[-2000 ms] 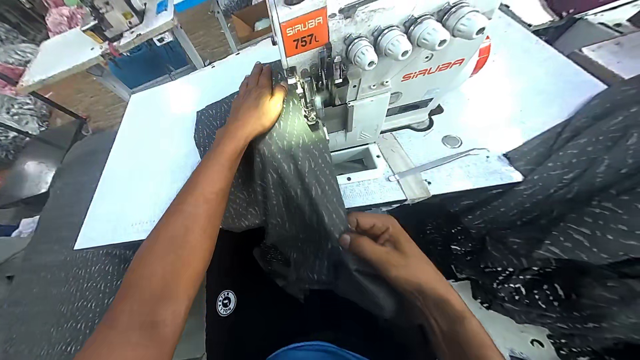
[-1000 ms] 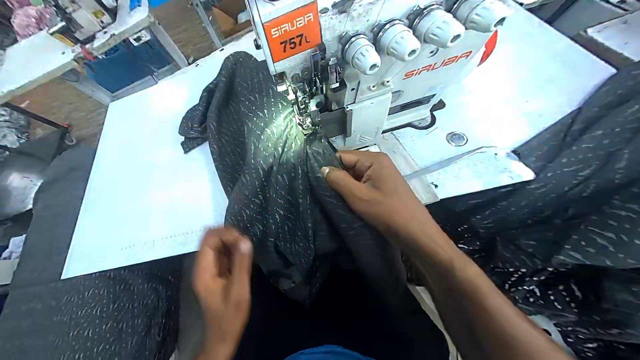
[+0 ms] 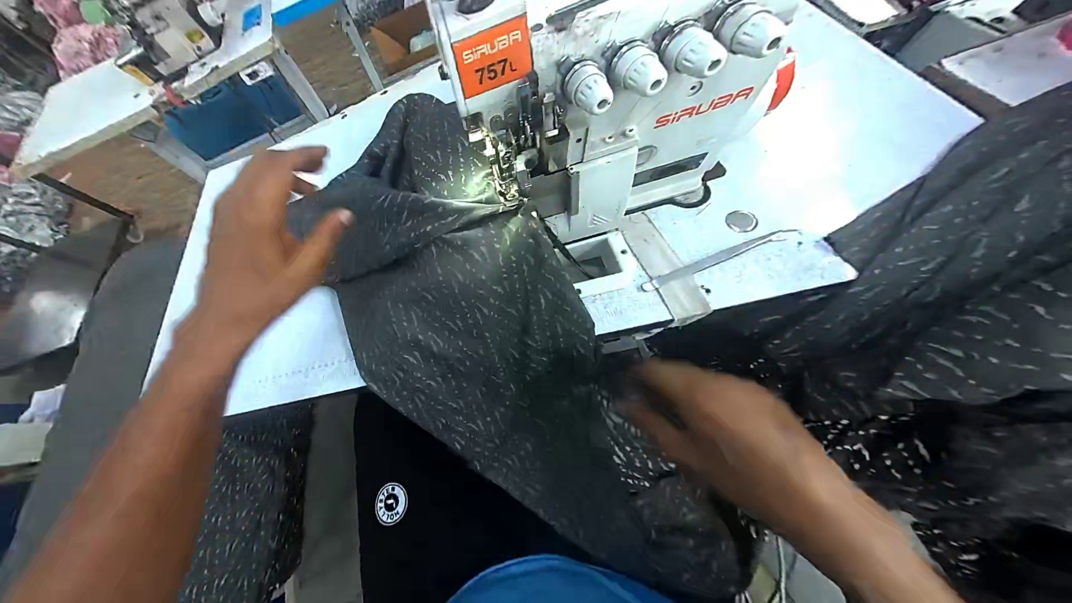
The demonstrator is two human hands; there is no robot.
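Observation:
Dark grey fabric with light flecks lies under the presser foot of a white Siruba overlock sewing machine and hangs over the table's front edge. My left hand is at the left, above the fabric's bunched folds, fingers spread, with nothing in it. At the lower right, my right hand is blurred beside the fabric's right edge; whether its fingers hold the cloth cannot be told. The machine's lamp lights the fabric at the needle area.
Metal tweezers lie on the white sewing table, right of the machine's front. More flecked fabric is heaped at the right. Another sewing machine stands on a table at the upper left. Flecked fabric also hangs at the lower left.
My left hand has moved up from the lower left. My right hand has left the cloth near the needle and moved down and right. The fabric's folds at the left have shifted.

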